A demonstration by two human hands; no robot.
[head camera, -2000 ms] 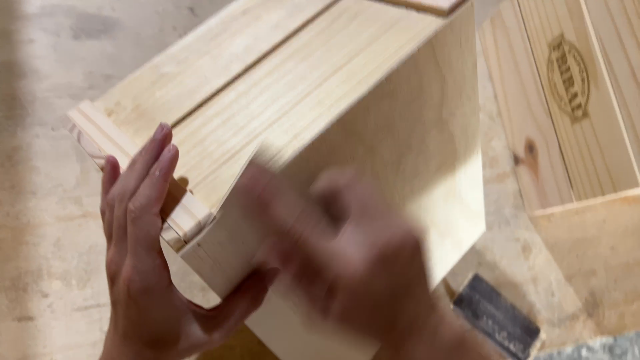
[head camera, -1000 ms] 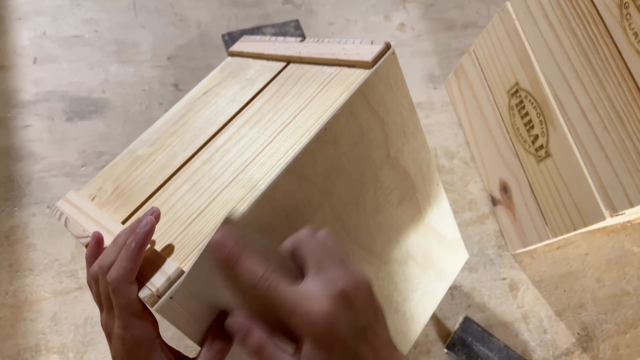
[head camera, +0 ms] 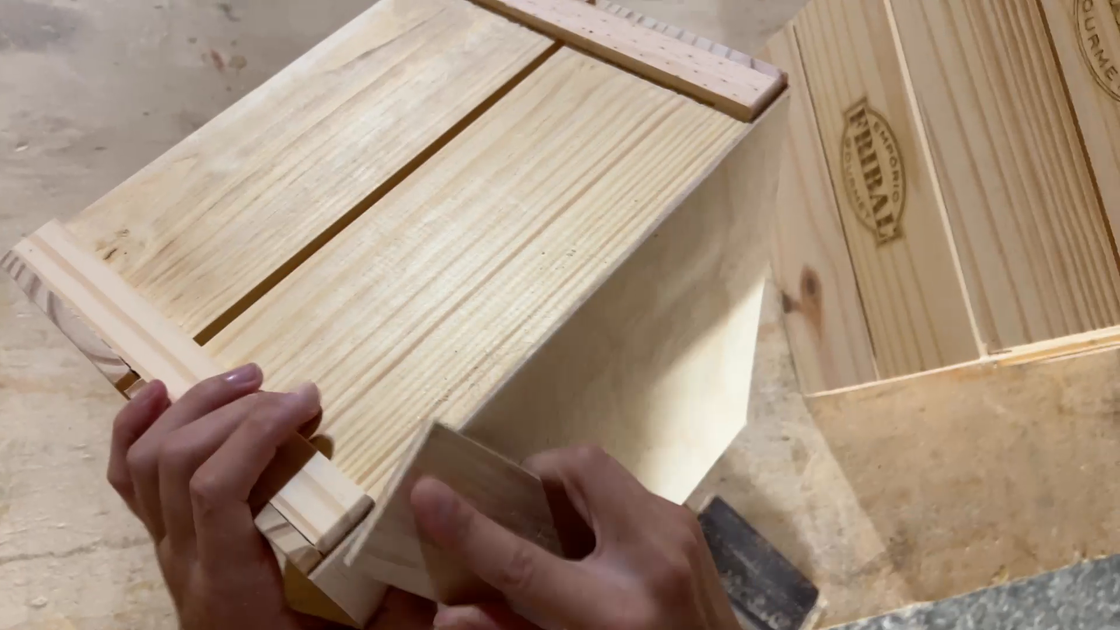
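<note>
A pale wooden box [head camera: 490, 219] lies tilted in the middle of the head view, with slats on top and a smooth plywood panel [head camera: 647, 350] on its right side. My left hand [head camera: 219, 490] grips the near-left corner, its fingers over the light wooden end batten [head camera: 114, 306]. My right hand [head camera: 577, 542] holds a thin flat rectangular piece [head camera: 481, 507], perhaps a sanding block or sandpaper, against the box's near edge. Another batten [head camera: 647, 52] crosses the far end. The box's underside is hidden.
On the right stands a second wooden box [head camera: 1006, 192] with printed marks on its slats. A dark block [head camera: 752, 560] lies on the worn work surface [head camera: 52, 490] by my right hand. A grey speckled area [head camera: 1032, 599] shows at the lower right corner.
My right hand was blurred by motion in both earlier frames and now shows sharply, with the flat piece visible in it. My left hand still grips the same corner of the box.
</note>
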